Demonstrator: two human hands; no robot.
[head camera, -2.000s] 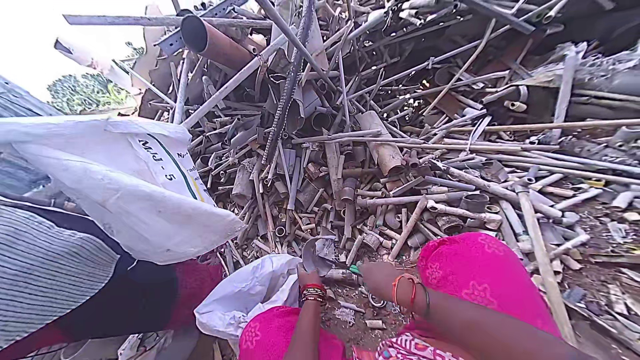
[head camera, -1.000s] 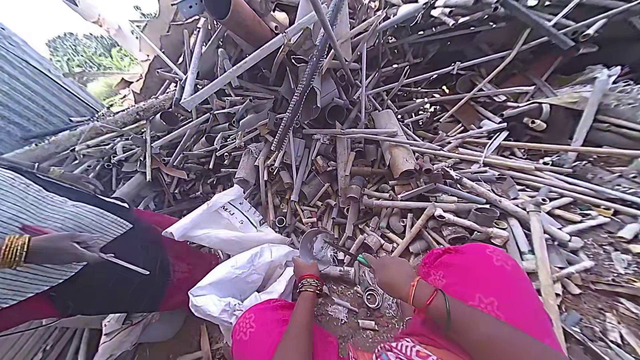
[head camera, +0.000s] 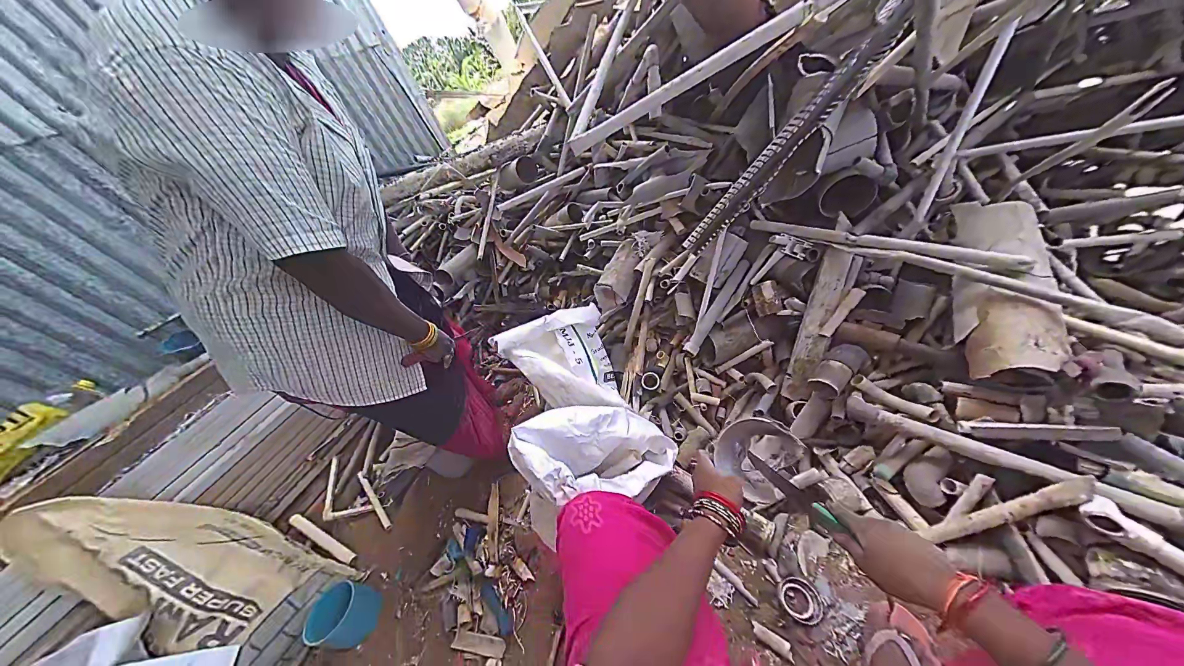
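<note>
My left hand (head camera: 717, 481) grips the near left edge of a curved grey piece of pipe (head camera: 740, 449), apparently plastic. My right hand (head camera: 874, 546) is closed around the green handle of a knife-like tool (head camera: 832, 520), its dark blade (head camera: 777, 476) slanting up and left to the pipe piece. Whether the blade touches it I cannot tell. Left of my left hand a white woven sack (head camera: 592, 444) stands with its mouth open. A ring-shaped pipe fitting (head camera: 799, 599) lies on the ground below the blade.
A large heap of scrap pipes (head camera: 832, 370) rises ahead and to the right. Another person (head camera: 259, 203) in a striped shirt stands at the left, by a corrugated metal wall (head camera: 74, 213). A blue cup-like container (head camera: 342, 614) and a tan printed sack (head camera: 166, 564) lie at the lower left.
The other person, partly seen at the left edge before, now shows almost whole as the view has turned left. The white sack's upper flap, raised two seconds ago, lies lower against the heap.
</note>
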